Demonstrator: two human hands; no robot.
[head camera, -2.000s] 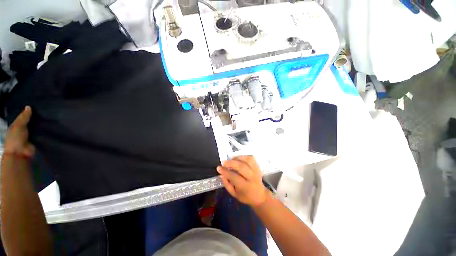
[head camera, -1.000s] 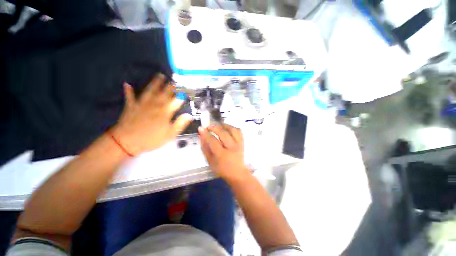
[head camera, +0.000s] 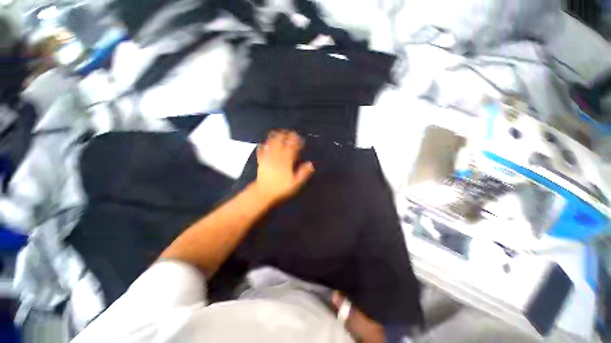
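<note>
A black panel (head camera: 328, 214) lies in front of me and hangs over the table's near side towards my lap. My left hand (head camera: 281, 167) rests palm down near its upper left edge, thumb apart from the fingers. My right hand (head camera: 358, 325) is low at the panel's bottom edge, partly hidden by my body; whether it grips the cloth cannot be told. A stack of black panels (head camera: 295, 94) lies just beyond my left hand. Another large black piece (head camera: 147, 194) lies to the left. The picture is blurred.
The white and blue sewing machine (head camera: 536, 181) stands at the right, with its metal plate (head camera: 442, 234) nearer me. A dark smartphone (head camera: 547, 298) lies at the lower right. Crumpled white-grey bundles (head camera: 53, 181) are at the far left, and more white cloth (head camera: 469, 74) is behind the machine.
The view has swung left, so the machine now sits at the right. My left hand has moved from beside the needle area onto the black panel. My right hand has left the needle area for my lap.
</note>
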